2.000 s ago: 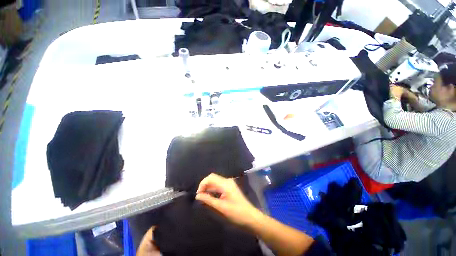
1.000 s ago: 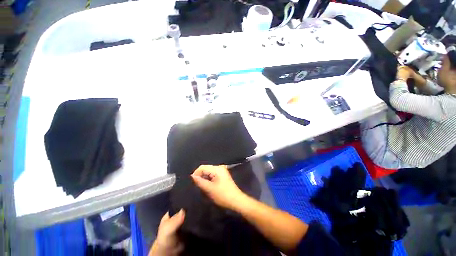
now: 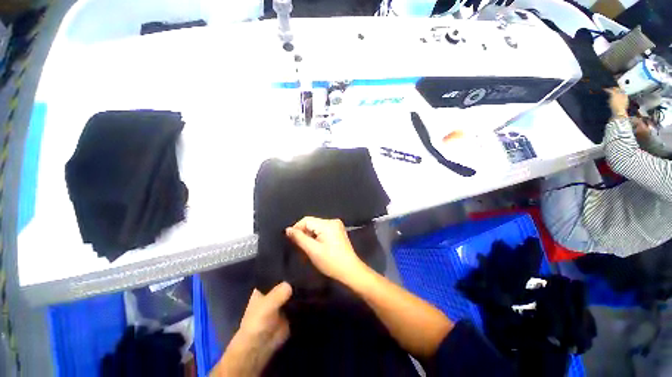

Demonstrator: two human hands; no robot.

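Note:
A black fabric panel (image 3: pixel 313 276) hangs over the table's front edge towards the lap. My right hand (image 3: pixel 322 241) pinches its upper part, thumb and fingers together. My left hand (image 3: pixel 267 318) holds its left edge lower down, thumb on top. Just behind lies the right stack of black panels (image 3: pixel 324 180), below the needle area (image 3: pixel 308 110); the held panel overlaps its front, and where one ends is hard to tell. The looser left stack (image 3: pixel 127 180) lies on the table at the left.
Black thread snips (image 3: pixel 401 154), a curved black strip (image 3: pixel 440 147) and an orange-handled tool (image 3: pixel 455 135) lie right of the stack. Blue crates stand below, left (image 3: pixel 90 335) and right (image 3: pixel 435 272), with black bundles (image 3: pixel 527 309) at the right one. A person in a striped top (image 3: pixel 634 210) sits at right.
The view has tilted down. My left hand has come up from the lower edge onto the panel. My right hand keeps its pinch near the table's edge, and the held panel is higher against the stack.

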